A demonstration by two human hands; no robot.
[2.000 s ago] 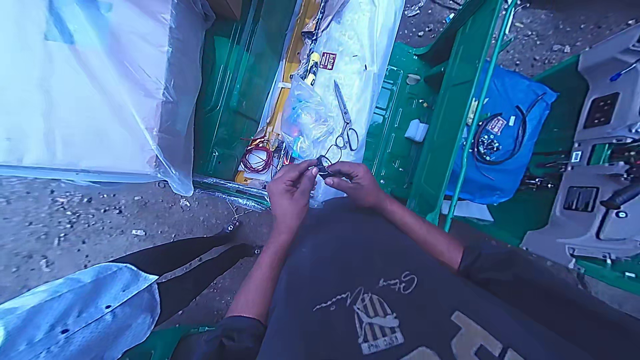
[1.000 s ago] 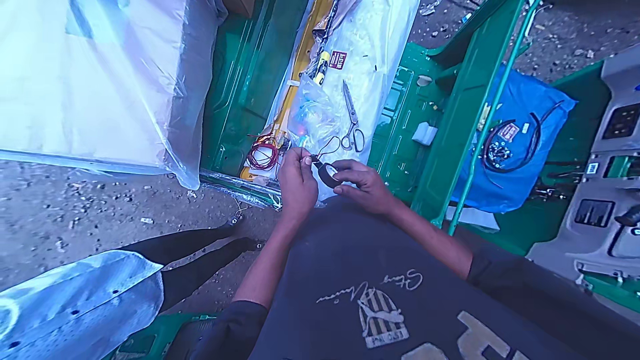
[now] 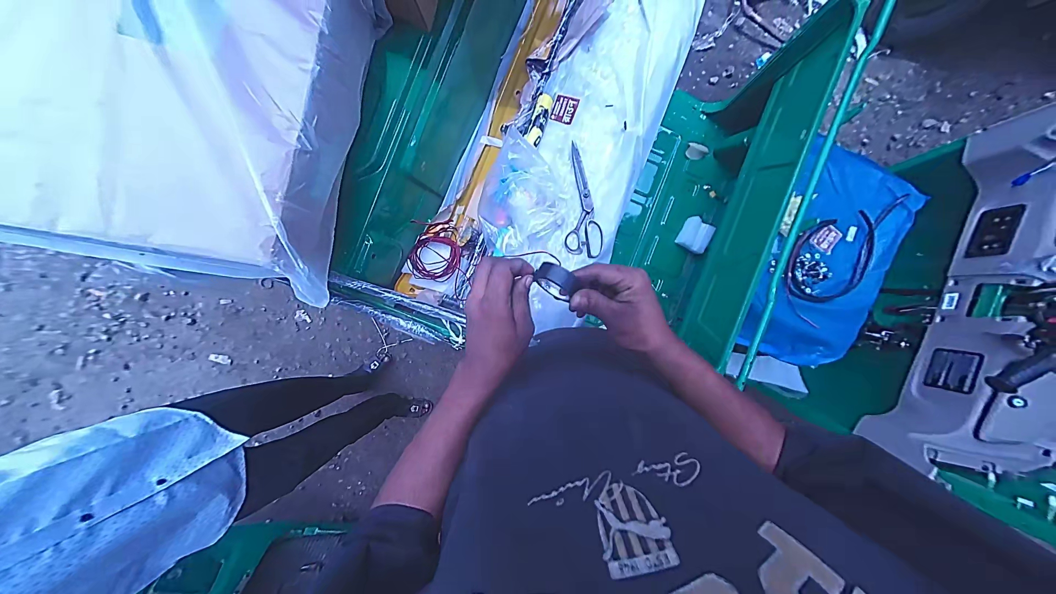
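Between my hands, near the middle of the head view, is a roll of dark tape (image 3: 554, 280). My right hand (image 3: 623, 304) grips its right side between thumb and fingers. My left hand (image 3: 500, 307) pinches a thin dark wire at the roll's left edge; how the tape meets the wire is too small to tell. Beyond the hands, metal scissors (image 3: 583, 206) lie with closed blades on plastic sheeting (image 3: 619, 124). A clear plastic bag (image 3: 521, 194) with small parts sits left of them, and a coil of red wire (image 3: 435, 252) is near my left hand.
A plastic-wrapped box (image 3: 165, 124) stands at the left. Another person (image 3: 124, 495) is at lower left on gravelly ground. A green metal panel (image 3: 767, 181) and rail run along the right, with a blue sheet (image 3: 858, 313) bearing black cable and small metal parts beyond. A yellow-and-black tool (image 3: 539, 120) lies farther up.
The tape roll shows more plainly between my hands than two seconds ago, when they were closer together. My right hand has turned the roll since one second ago.
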